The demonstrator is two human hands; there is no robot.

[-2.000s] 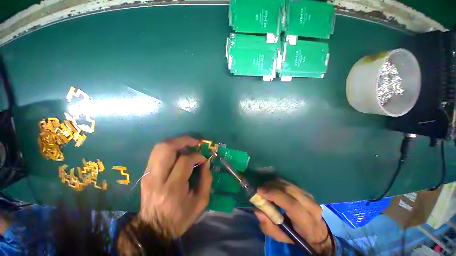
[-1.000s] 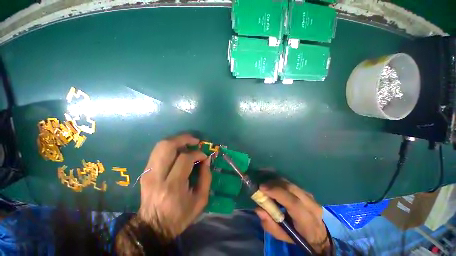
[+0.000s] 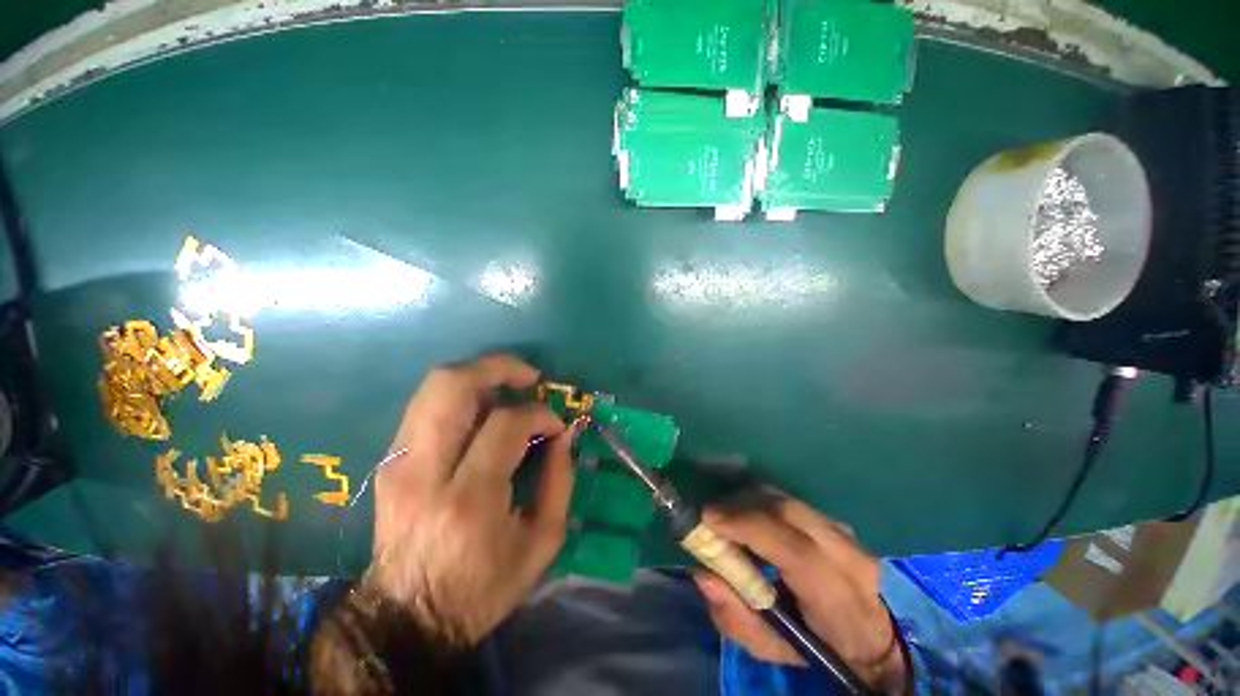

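My right hand [image 3: 802, 578] holds the soldering iron [image 3: 728, 560] by its pale tan grip. Its metal tip points up and left to the top edge of the green PCB panel [image 3: 632, 438], beside an orange flex circuit [image 3: 564, 396]. My left hand [image 3: 476, 496] pinches thin solder wire [image 3: 378, 473], whose end meets the area of the iron's tip; the wire's tail sticks out behind the hand. The left index finger touches the flex circuit's left end. My left hand covers the left part of the panel.
Loose orange flex circuits [image 3: 150, 381] lie in clusters on the left. Stacked green PCB panels [image 3: 694, 150] stand at the far side. A whitish cup [image 3: 1000, 238] with silvery bits is at the right, beside a black box [image 3: 1183, 245] with cables. A blue basket [image 3: 982, 578] is below the bench edge.
The iron's tip has shifted slightly down and left from a second ago. My left hand and the solder wire have moved only a little; the flex circuit stays at the panel's top edge.
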